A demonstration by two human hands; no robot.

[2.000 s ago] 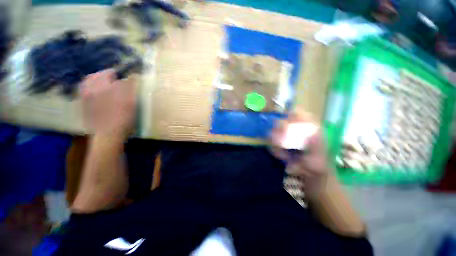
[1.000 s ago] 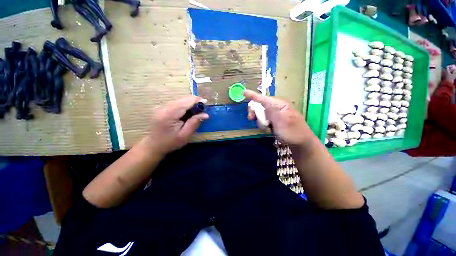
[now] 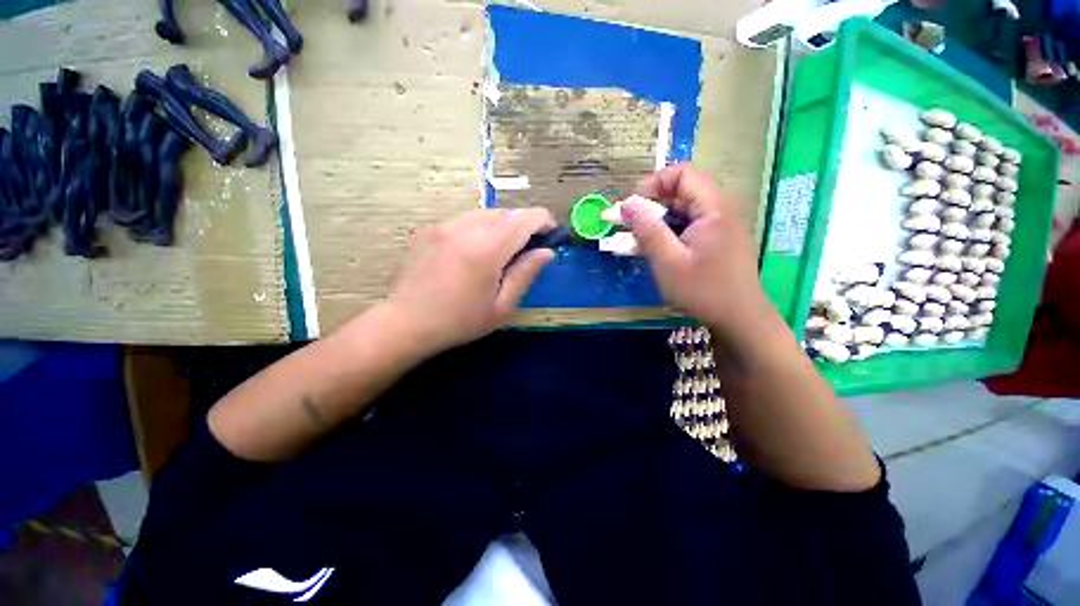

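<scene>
My left hand is closed around a black leg part, whose end sticks out toward the green cap. My right hand holds a cream-white body part between thumb and fingers, at the right rim of the cap. The small round bright-green cap sits on the lower edge of the brown cardboard patch, over the blue work pad. A second cream piece shows just below, by the right fingers. Whether the held part touches the cap's inside is hard to tell.
Black leg parts lie heaped on the cardboard sheet at left, with a few more at the top. The green tray at right holds rows of cream parts. A lower crate of small parts shows below the bench edge. White strips lie at the tray's upper left.
My right hand has brought the cream part up to the green cap, its fingers now bent around it. My left hand has moved closer to the cap with the black leg part.
</scene>
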